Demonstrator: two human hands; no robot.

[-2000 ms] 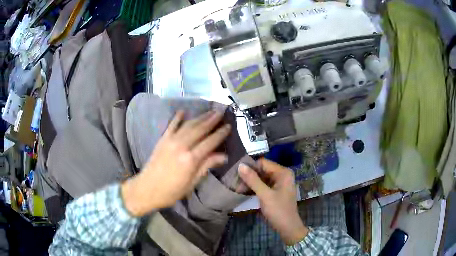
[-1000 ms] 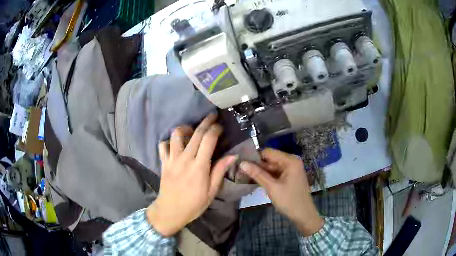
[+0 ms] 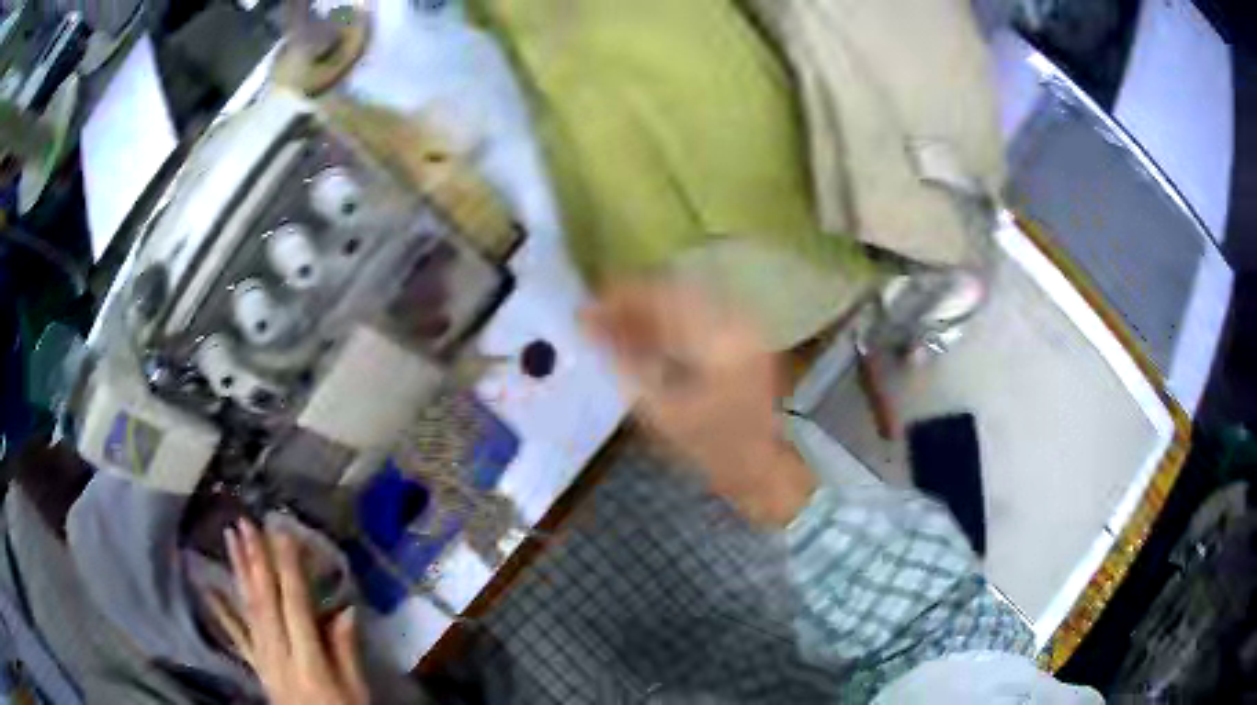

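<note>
The overlock machine (image 3: 207,276) stands at the left, with white tension knobs in a row. Grey-brown cloth (image 3: 117,551) lies at its needle area at the lower left. My left hand (image 3: 287,620) lies on this cloth, fingers apart, partly cut off by the bottom edge. My right hand (image 3: 696,393) is blurred, at the lower edge of the olive-green pieces (image 3: 676,124) and a pale piece (image 3: 765,289); whether it grips them cannot be told.
Beige cloth (image 3: 896,110) hangs beside the green. Trimmings (image 3: 455,461) lie over a blue patch (image 3: 379,565) right of the needle area. A black slim rectangle (image 3: 948,475), perhaps a phone, lies in a pale drawer or tray (image 3: 1075,455). Checked cloth (image 3: 620,579) covers the lap.
The view has swung right, so the machine appears farther left. My right hand has left the grey-brown cloth and moved over to the green pieces. My left hand remains on the grey-brown cloth.
</note>
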